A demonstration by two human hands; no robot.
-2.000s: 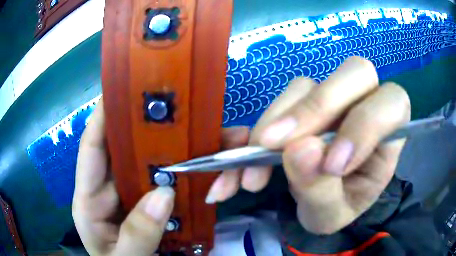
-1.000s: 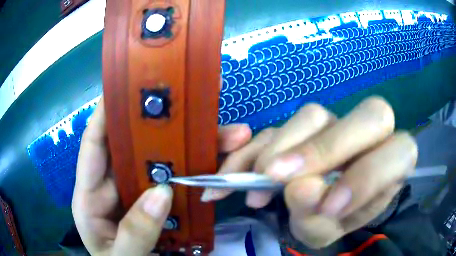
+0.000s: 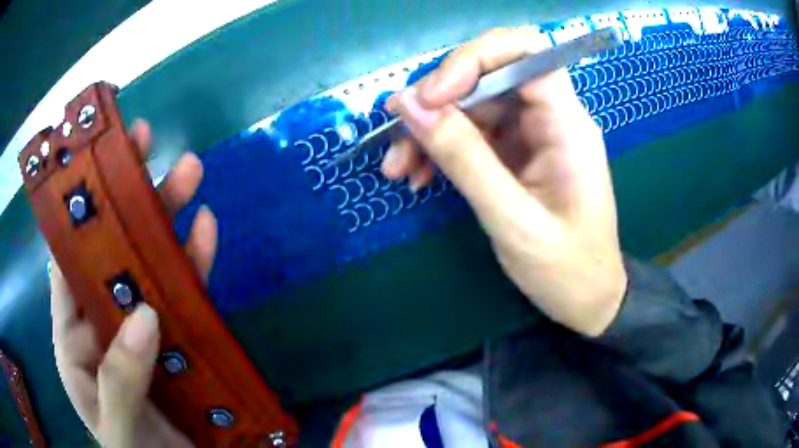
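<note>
My left hand (image 3: 131,350) holds the orange-red carrier block (image 3: 162,302) tilted at the left, thumb near the second disc from the top. Round silver discs (image 3: 123,293) sit in a row along it, the upper two in black-edged recesses. My right hand (image 3: 543,192) holds the silver tweezers (image 3: 499,92) like a pen. Their tip is over the blue ring sheet (image 3: 263,184), at the left end of its rows of white arcs. Whether a ring is at the tip cannot be told.
The sheet lies on a green surface (image 3: 350,328) and stretches to the upper right. A white band (image 3: 131,52) curves along the upper left. Part of another red-brown block (image 3: 19,398) shows at the lower left edge.
The block has moved left and down and tilted, showing its notched top end. My right hand has moved up with the tweezers, from the block's third disc to the blue sheet.
</note>
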